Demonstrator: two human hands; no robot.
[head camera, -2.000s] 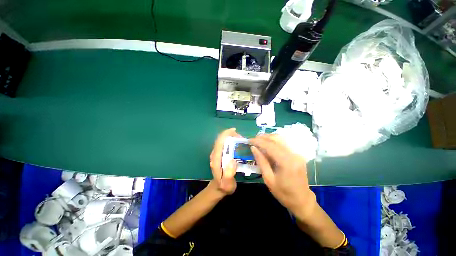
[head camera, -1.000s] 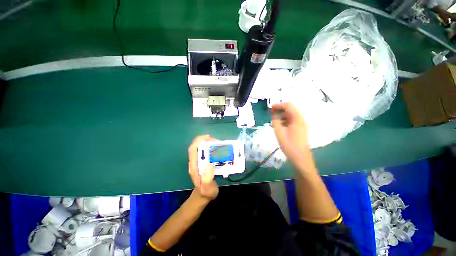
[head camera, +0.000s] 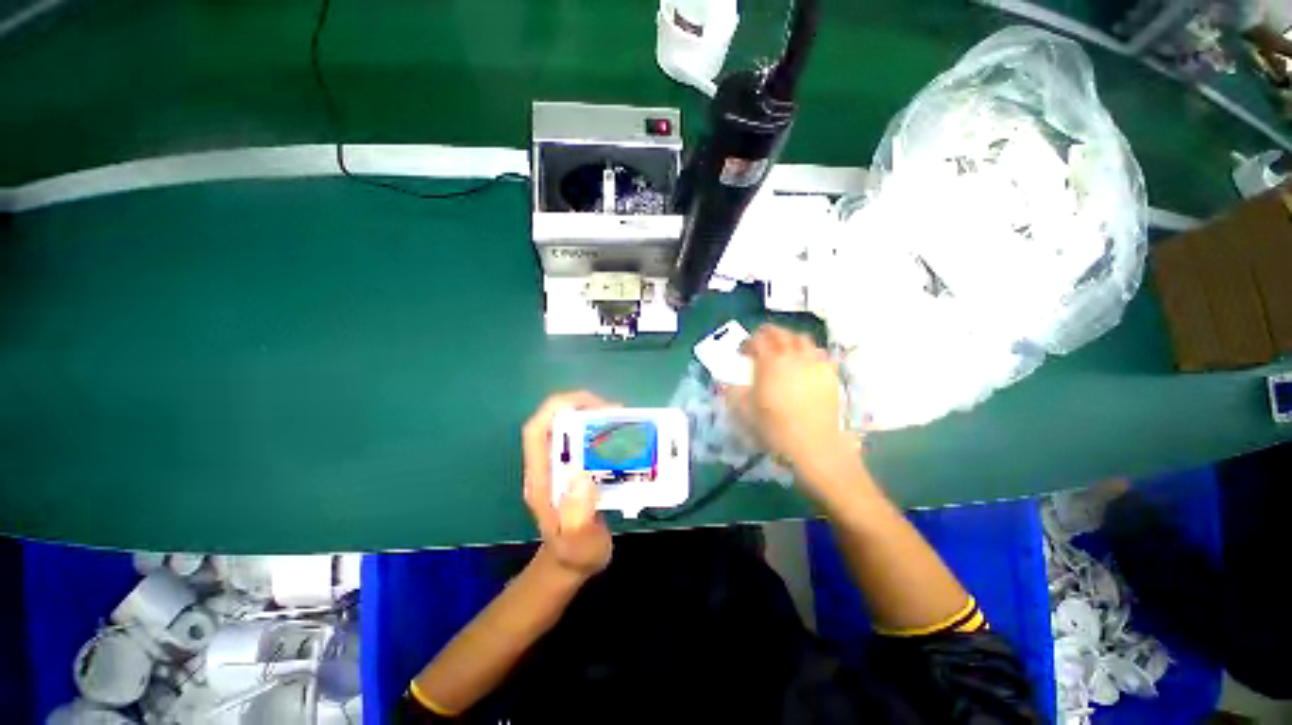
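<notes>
My left hand holds a white housing shell by its left side, open side up, over the bench's front edge. A blue patch with a board shows inside the shell. A dark cable runs from the shell's lower edge to the right. My right hand holds a small flat white plate, probably a back cover, by its right side, up and right of the shell, apart from it. The fingertips hide part of the plate. A crumpled clear film lies between the shell and my right hand.
A grey screw feeder stands behind the shell. A black electric screwdriver hangs right of it. A large clear bag of white parts and a cardboard box are at right. Blue bins with white parts sit below the bench.
My right hand left the shell, reached right, and now has a white plate in its fingers, moving it back towards the shell. My left hand and the shell have moved left in the view.
</notes>
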